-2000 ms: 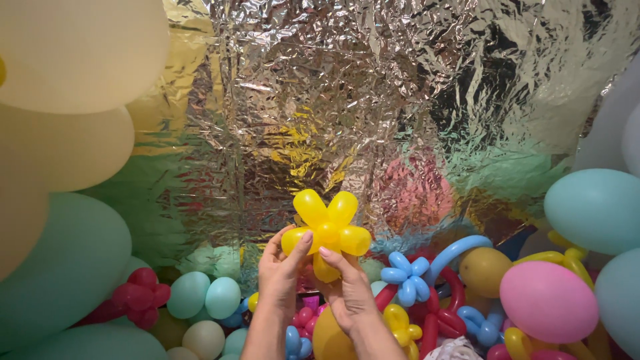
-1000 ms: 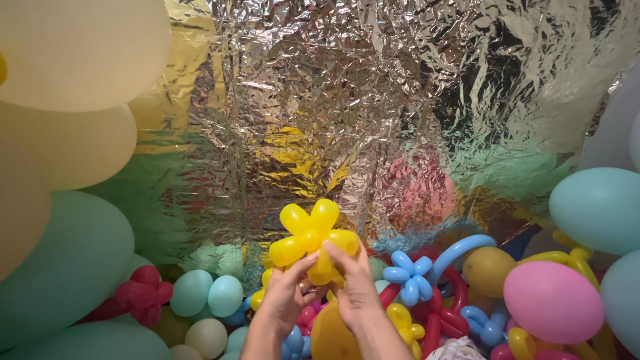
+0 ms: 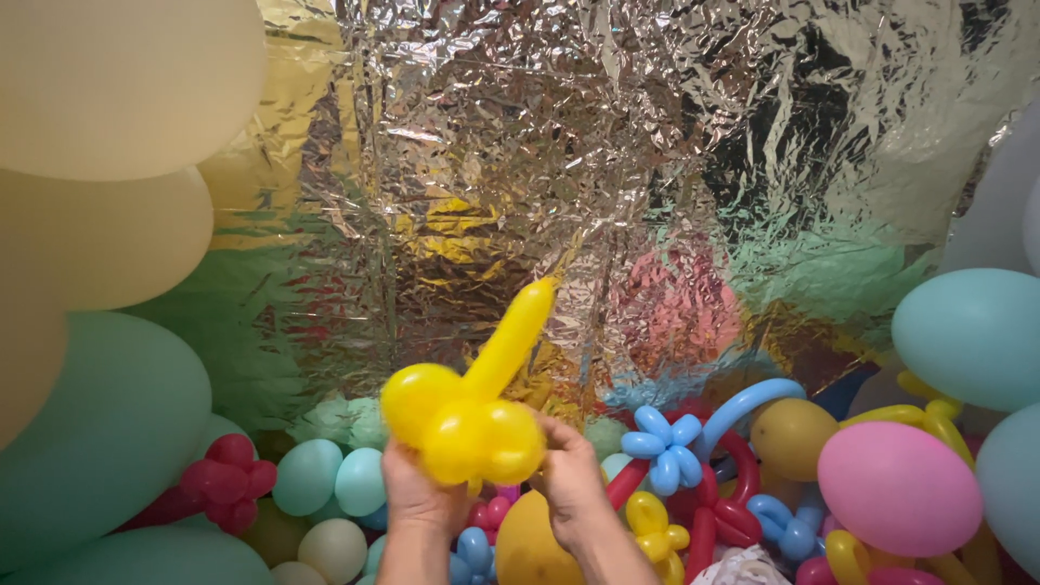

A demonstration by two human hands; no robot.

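A yellow twisted modelling balloon (image 3: 459,431) is held between my two hands at the lower centre. Its rounded lobes face me, and a straight stem-like length points up and to the right, ending in a thin tip. My left hand (image 3: 422,487) grips the lobes from the lower left, its fingers mostly hidden behind them. From the right, my right hand (image 3: 569,471) holds the lobes, with fingers partly behind. Just right of the hands, a blue balloon flower (image 3: 664,445) sits among red twisted balloons (image 3: 719,504), above a smaller yellow twisted balloon (image 3: 654,532).
Crinkled silver foil (image 3: 520,130) hangs behind. Large cream balloons (image 3: 122,81) and teal balloons (image 3: 106,431) crowd the left side. On the right are a pink balloon (image 3: 899,487) and a light-blue balloon (image 3: 975,337). A dark red balloon cluster (image 3: 229,481) lies lower left.
The yellow balloon has been turned in my hands: its flower face showed earlier, and now a straight length points up. Both hands have shifted around its lobes.
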